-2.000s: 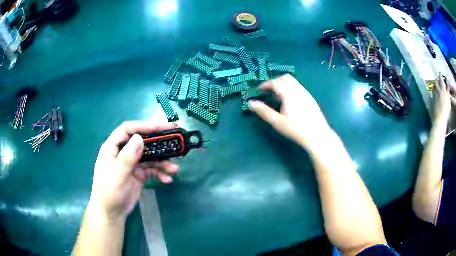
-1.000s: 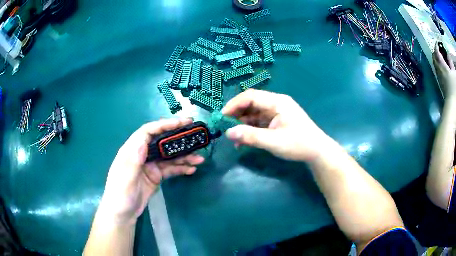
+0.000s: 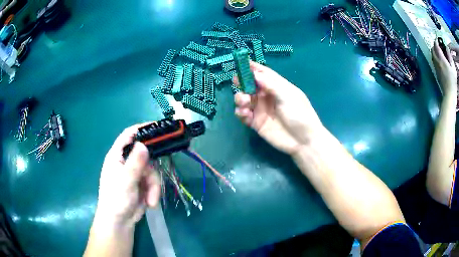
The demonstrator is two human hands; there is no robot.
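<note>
My left hand [image 3: 128, 173] grips a black connector housing [image 3: 163, 138] by its left end. The housing is tilted, with an orange-red seal band around it and its pin face turned upward and away. Thin coloured wires [image 3: 188, 188] hang below it with loose ends. My right hand [image 3: 269, 103] holds a green perforated retainer [image 3: 244, 71] upright between thumb and fingers, up and right of the housing and apart from it. A pile of loose green retainers [image 3: 194, 83] lies on the mat beyond my hands.
Wired connectors lie at right [image 3: 372, 45] and in a smaller group at left [image 3: 56, 131]. A tape roll [image 3: 239, 5] is cut off at the top. A pale strip [image 3: 160, 233] lies near me. Another person's hand [image 3: 443, 62] is over a white tray [image 3: 415, 25] at right.
My right hand has moved up and away from the housing, and the green retainer now stands upright in it. The housing has turned, so its pins face upward and its wires show below.
</note>
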